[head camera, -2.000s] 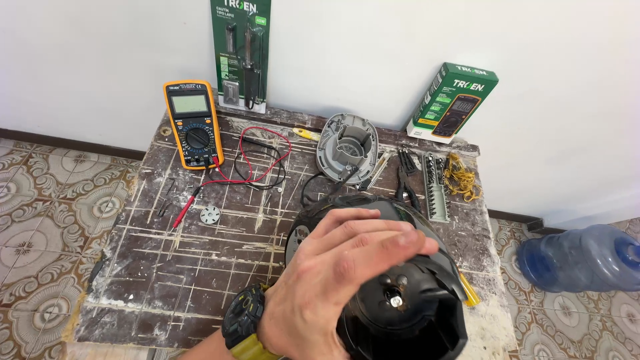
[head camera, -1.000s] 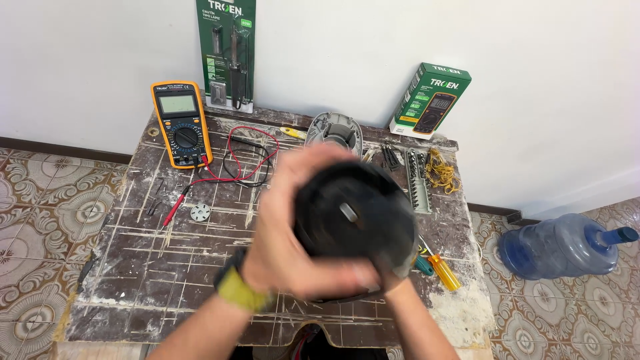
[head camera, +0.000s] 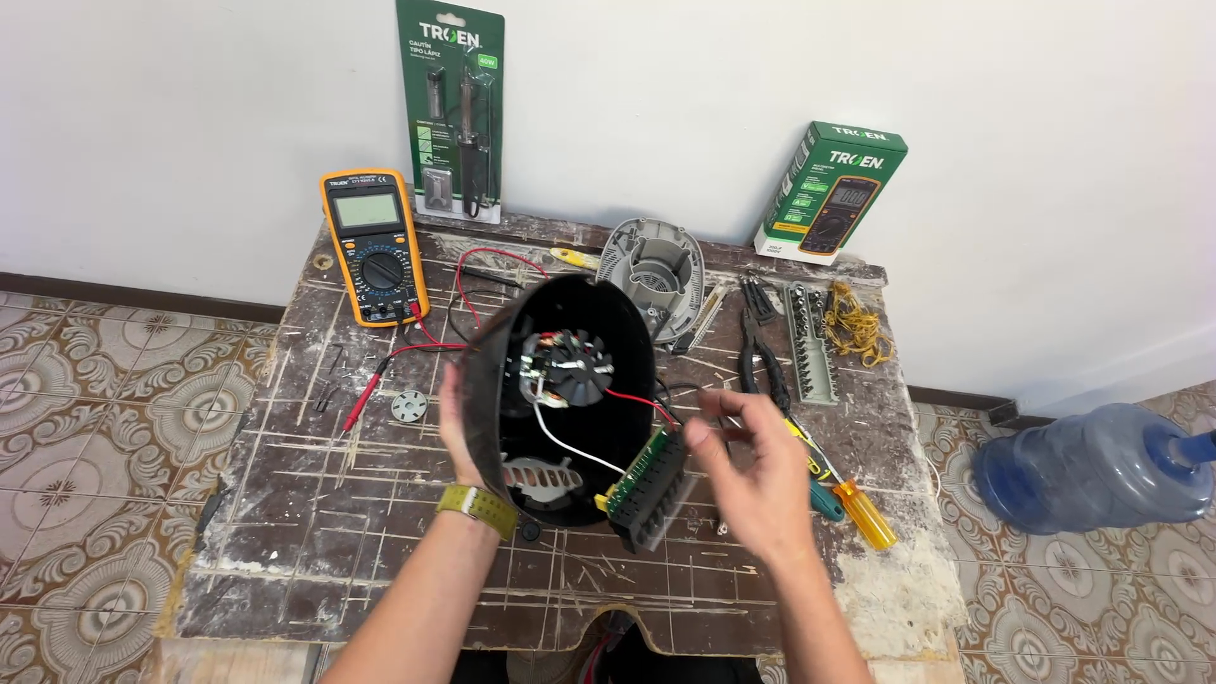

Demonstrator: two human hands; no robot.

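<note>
My left hand (head camera: 458, 427), partly hidden, holds the black plastic housing (head camera: 483, 399) of an appliance from its left side, its open end turned up toward me. Inside sits a motor with a black fan (head camera: 581, 369). A white wire (head camera: 560, 439) and a red wire run from there to a green circuit board (head camera: 638, 467) with a black push-button block (head camera: 651, 499), hanging out over the housing's right rim. Just right of the board is my right hand (head camera: 755, 465), fingers curled and apart; nothing shows in its grasp.
An orange multimeter (head camera: 378, 249) with probes stands at the back left. Behind the housing lies a grey plastic base (head camera: 655, 271). Pliers (head camera: 755, 356), a socket set (head camera: 810, 342), yellow cord (head camera: 855, 328) and a yellow-handled screwdriver (head camera: 866, 515) are on the right. A perforated metal disc (head camera: 409, 407) lies left.
The black housing has been turned so that its open inside, with motor and wires, now shows. My right hand, on the housing one second ago, is now apart from it. The circuit board has come into sight.
</note>
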